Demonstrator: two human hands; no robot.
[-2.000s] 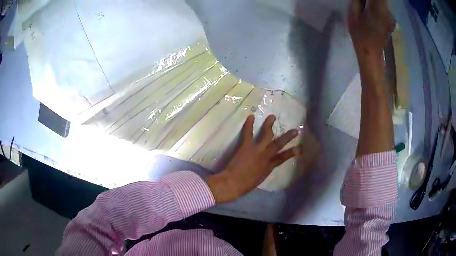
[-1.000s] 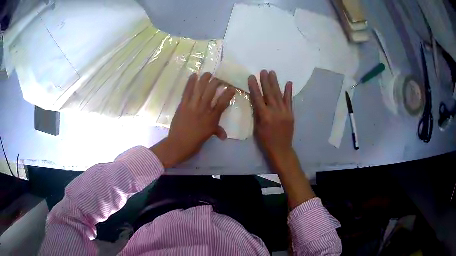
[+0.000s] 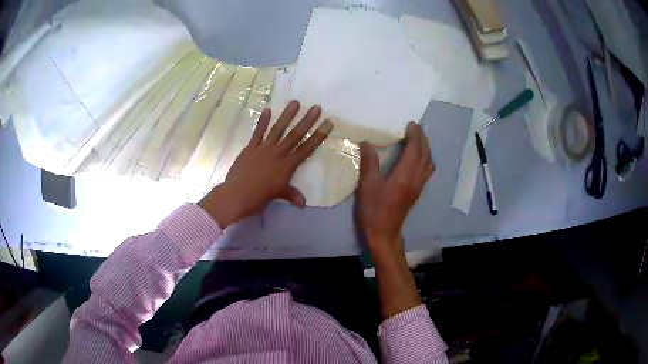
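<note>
The slashed-and-spread pattern [image 3: 160, 124], with creased cream strips and shiny clear tape, curves across the left and middle. A white pattern piece [image 3: 362, 67] lies over its right end. Its lower edge has a yellowish band and looks slightly raised near my right hand. My left hand [image 3: 263, 167] lies palm down on the strips, fingers spread, with fingertips at the white piece's lower left. My right hand [image 3: 394, 181] is at the piece's lower right edge, thumb and curled fingers apart. Whether it grips the edge is unclear.
A dark grey block [image 3: 58, 189] is at the left edge. On the right lie a paper strip [image 3: 465, 174], a pen [image 3: 487, 178], a green-handled tool [image 3: 513, 104], a tape roll [image 3: 573, 133] and black-handled scissors [image 3: 596, 178]. A brown and cream stack [image 3: 486, 28] is upper right.
My right hand came down from the upper right, and the white piece now covers the fan's end. Since one second ago, its fingers have curled and spread from the thumb. The view has shifted slightly.
</note>
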